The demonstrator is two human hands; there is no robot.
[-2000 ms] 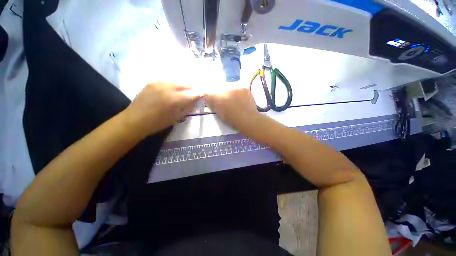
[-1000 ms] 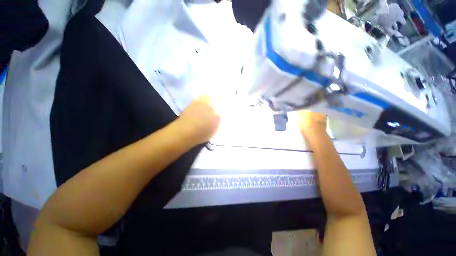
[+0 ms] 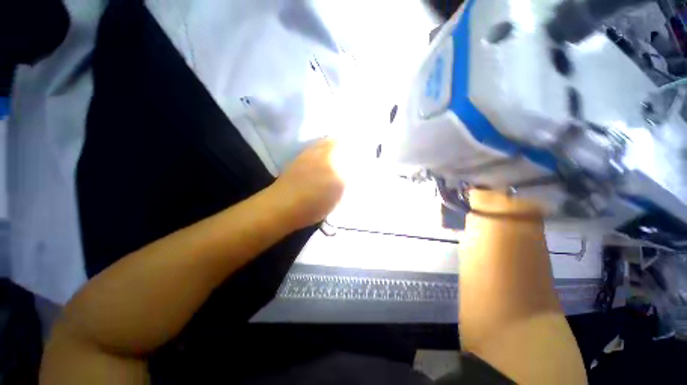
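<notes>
My left hand (image 3: pixel 310 184) rests at the right edge of the black garment panel (image 3: pixel 162 150), left of the needle area. Its fingertips are lost in glare, so its grip cannot be told. The pale fused piece (image 3: pixel 226 45) lies behind the black panel and runs into the glare. The sewing machine head (image 3: pixel 482 98) hangs over the table at the right. My right forearm reaches up under it, and the machine head hides my right hand. The blue-grey guard (image 3: pixel 453 216) shows beside my right wrist.
The printed ruler strip (image 3: pixel 369 289) runs along the table's front edge. Black cable (image 3: pixel 609 274) hangs at the table's right end. Blurred clutter and clear plastic lie at the far right. Dark cloth hangs below the table edge.
My right hand has left the spot beside my left hand and gone right, behind the machine head. The view has shifted, and the scissors no longer show. My left hand stays at the cloth.
</notes>
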